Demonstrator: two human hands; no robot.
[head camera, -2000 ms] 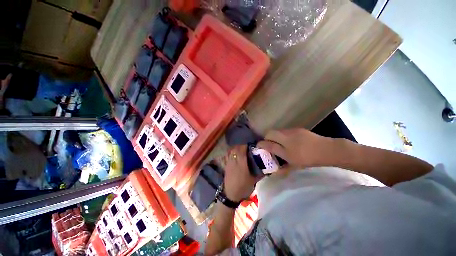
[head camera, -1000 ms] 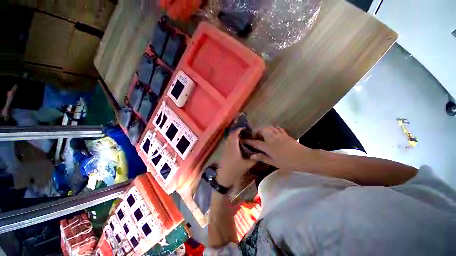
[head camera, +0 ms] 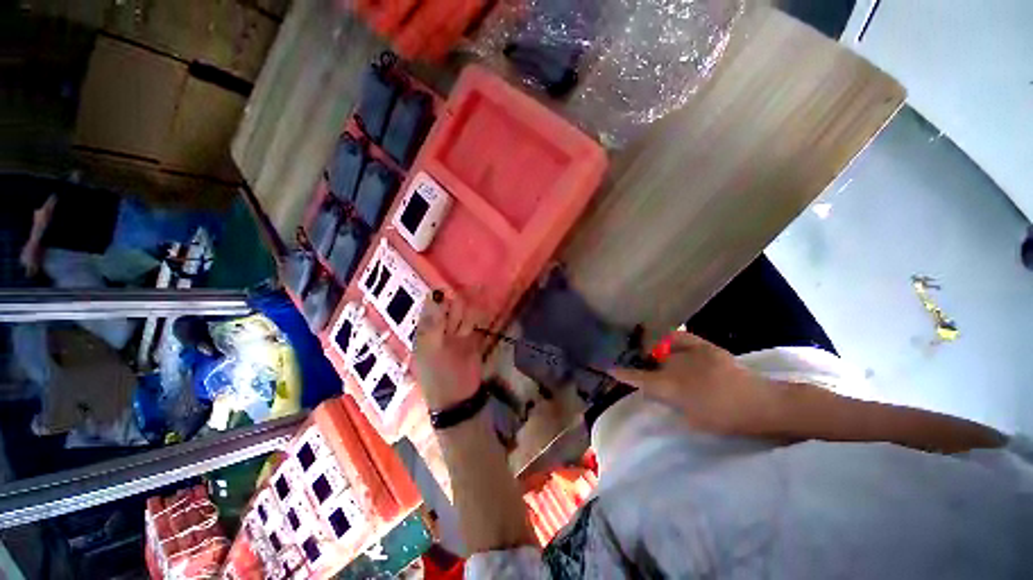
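Note:
A dark drawstring pouch (head camera: 561, 323) lies between my hands beside the red-orange compartment tray. A thin black drawstring (head camera: 527, 342) runs taut from my left hand across the pouch towards my right hand. My left hand (head camera: 449, 360), with a dark wristband, is closed on the cord's end, over the tray's near edge. My right hand (head camera: 688, 383) grips the cord at the pouch's other side; its fingertips are blurred. Whether the pouch holds a device is unclear. The tray (head camera: 580, 170) holds several white handheld devices (head camera: 423, 213) and has bare pockets at its far right.
A tray of dark filled pouches (head camera: 365, 181) lies beyond. Red-orange trays (head camera: 425, 25), a crumpled clear plastic bag (head camera: 668, 57) and a dark bundle (head camera: 549, 68) lie at the back. Another device tray (head camera: 391, 499) stands lower left. A metal rail (head camera: 125, 303) runs left.
The device seen in my hands earlier is no longer visible. My hands have moved apart, the left towards the tray and the right outward, with the black cord now stretched between them.

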